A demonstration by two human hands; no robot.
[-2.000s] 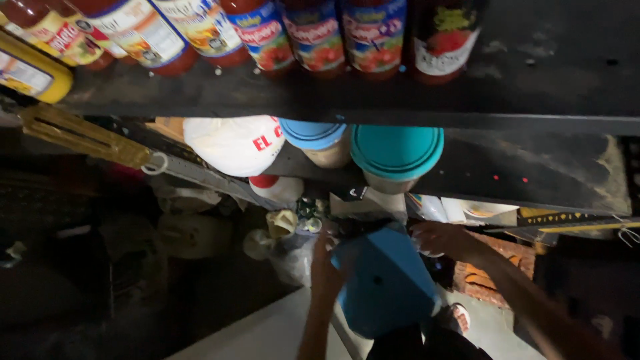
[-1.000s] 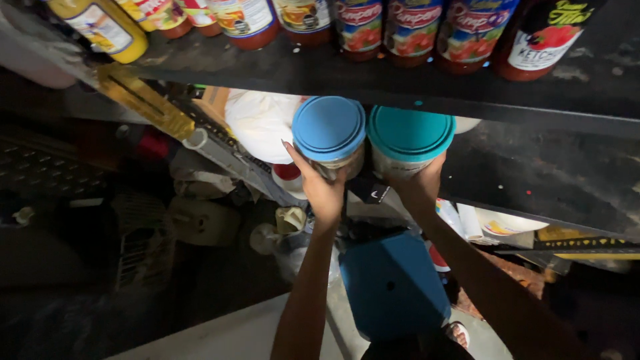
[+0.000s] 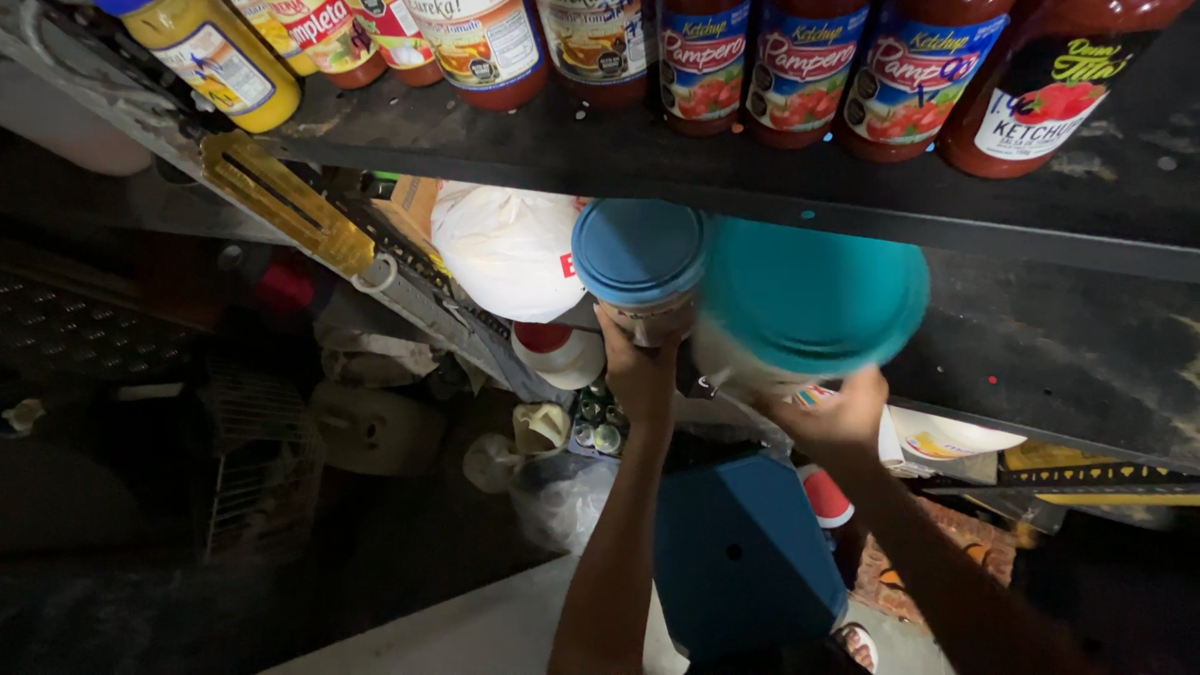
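On the lower black shelf, my left hand [image 3: 642, 375] holds the near side of a tub with a blue lid [image 3: 641, 246]. Just to its right, my right hand [image 3: 834, 412] grips the lower side of a larger-looking tub with a teal lid [image 3: 816, 295], which is blurred and tilted. The lids are close together, and the tubs' far sides are hidden. A knotted white plastic bag [image 3: 506, 248] with red lettering lies left of the blue-lidded tub. Below the bag is a white container with a red cap [image 3: 560, 354].
Ketchup bottles [image 3: 806, 70] and a yellow sauce bottle [image 3: 220, 70] line the upper shelf, whose front edge [image 3: 656, 192] runs above the tubs. A yellow metal bracket [image 3: 286, 202] joins the left post. Beneath my arms stands a blue stool [image 3: 741, 553]; a wire rack [image 3: 253, 459] is at left.
Both hands have gone from near the stool up to the two tubs. Since one second ago, the teal-lidded tub has moved nearer and its lid has tilted.
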